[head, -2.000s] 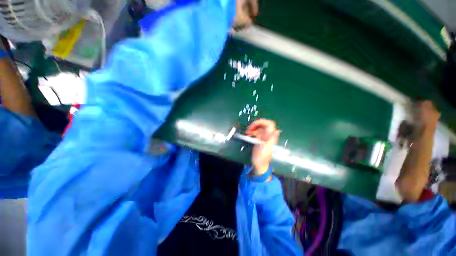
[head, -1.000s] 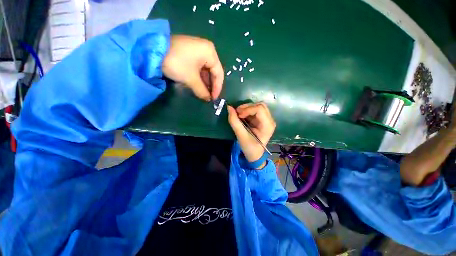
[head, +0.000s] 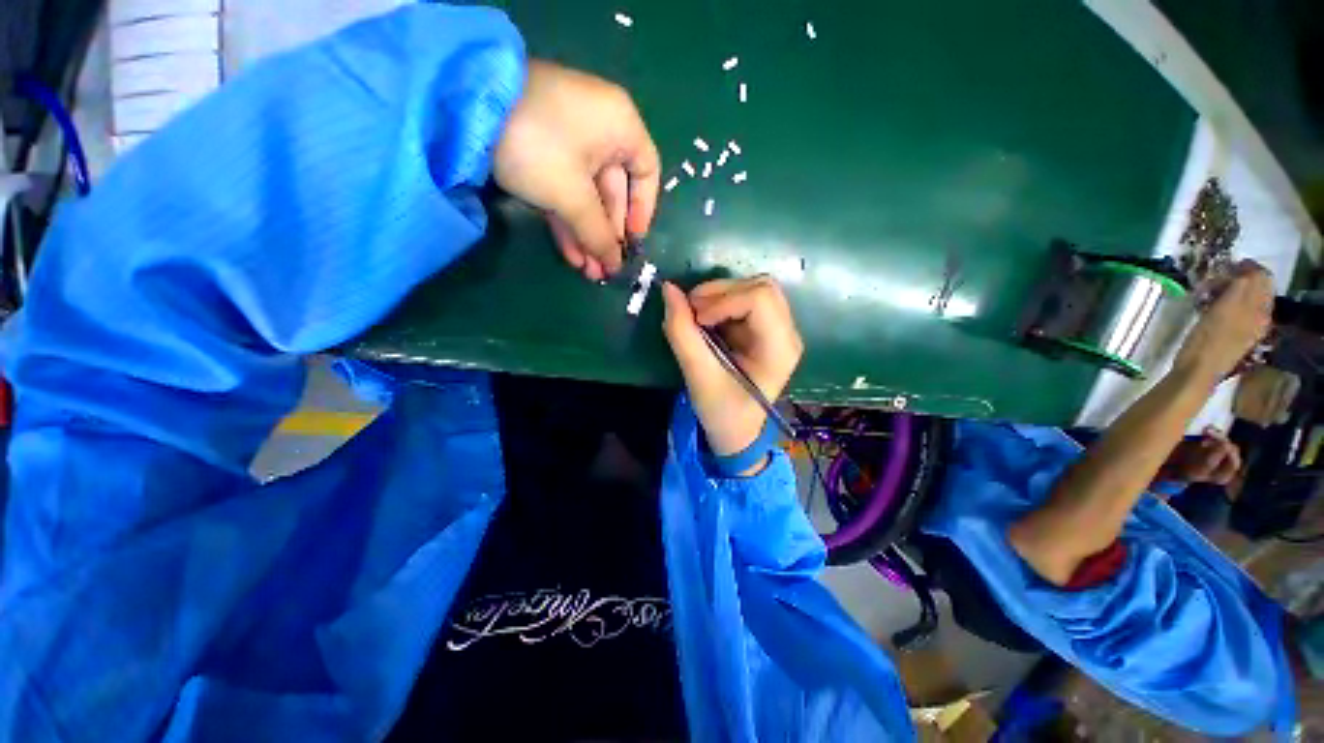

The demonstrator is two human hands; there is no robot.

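Observation:
My left hand (head: pixel 584 163) pinches a small dark component (head: pixel 632 253) between thumb and fingers above the green mat; the fingers hide most of it. White pieces (head: pixel 642 288) show in a short line just below it, near my right fingertips. My right hand (head: pixel 736 353) holds slim dark tweezers (head: pixel 748 380) like a pen, the rear end pointing down to the right; the tips are hard to make out. Several loose small white pieces (head: pixel 707 170) lie scattered on the green mat (head: pixel 900 160) beyond my hands.
A wire spool (head: pixel 1127 317) on a dark holder stands at right. Beyond it, another person's hand (head: pixel 1234 317) is by a heap of small brownish parts (head: pixel 1211 225) on white. A ruled paper form (head: pixel 167 61) is at upper left. A purple-rimmed wheel (head: pixel 876 494) is below the bench edge.
Since two seconds ago, my left hand has come in from the top to beside my right hand. In the last second, the other person's hand has moved up to the brownish heap.

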